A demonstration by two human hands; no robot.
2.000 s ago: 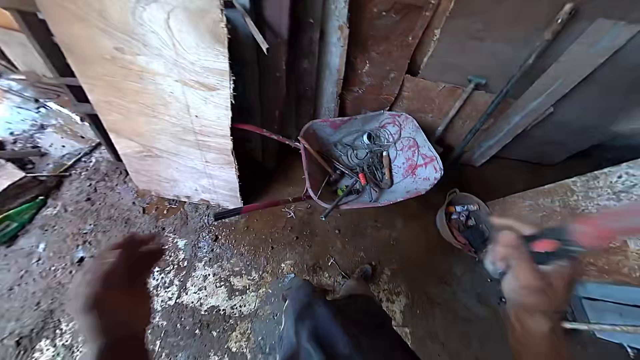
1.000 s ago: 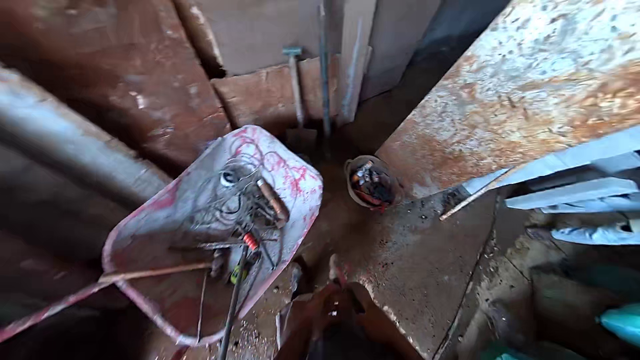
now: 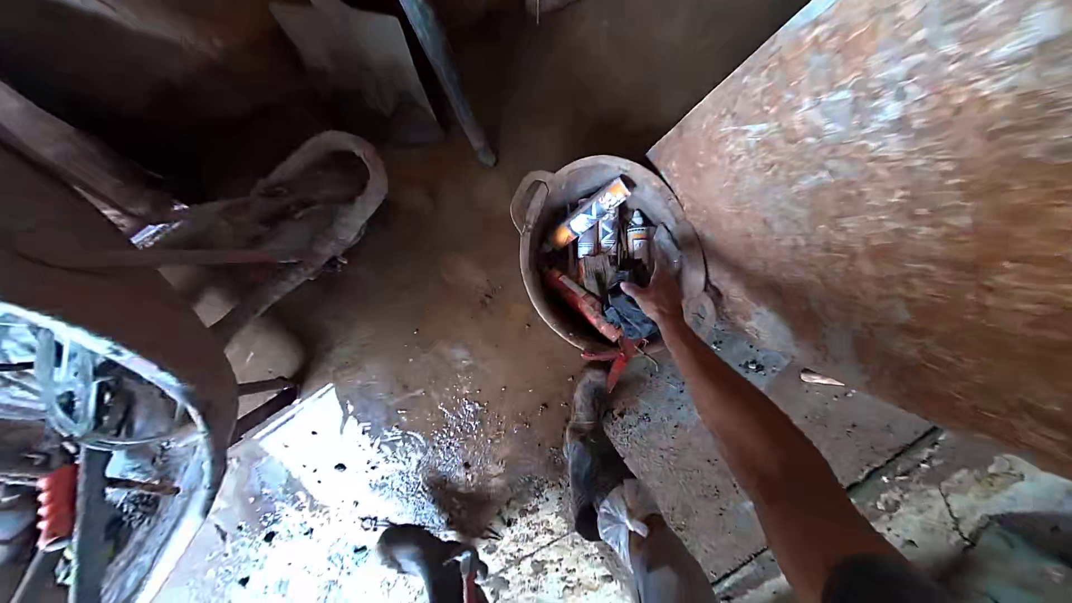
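My right hand (image 3: 657, 293) reaches into a round bucket (image 3: 531, 280) with side handles, its fingers touching black items inside; whether it grips them I cannot tell. An orange and white tube (image 3: 596, 211), a grey-capped container (image 3: 638, 236) and a red-orange tube (image 3: 578, 301) lie in the bucket. A red object (image 3: 618, 362) pokes over the near rim. My left hand is out of view.
At the left is the wheelbarrow (image 3: 201, 419), holding wire coils and a red-handled tool (image 3: 57, 507). A weathered wood panel (image 3: 888, 218) leans on the right. A metal pole (image 3: 448, 79) stands behind. Wet, dirty floor (image 3: 419, 360) lies between.
My right hand has gone into the bucket; two seconds ago it was above and beside it with something red and black. My left hand has left view. The view has moved close over the bucket.
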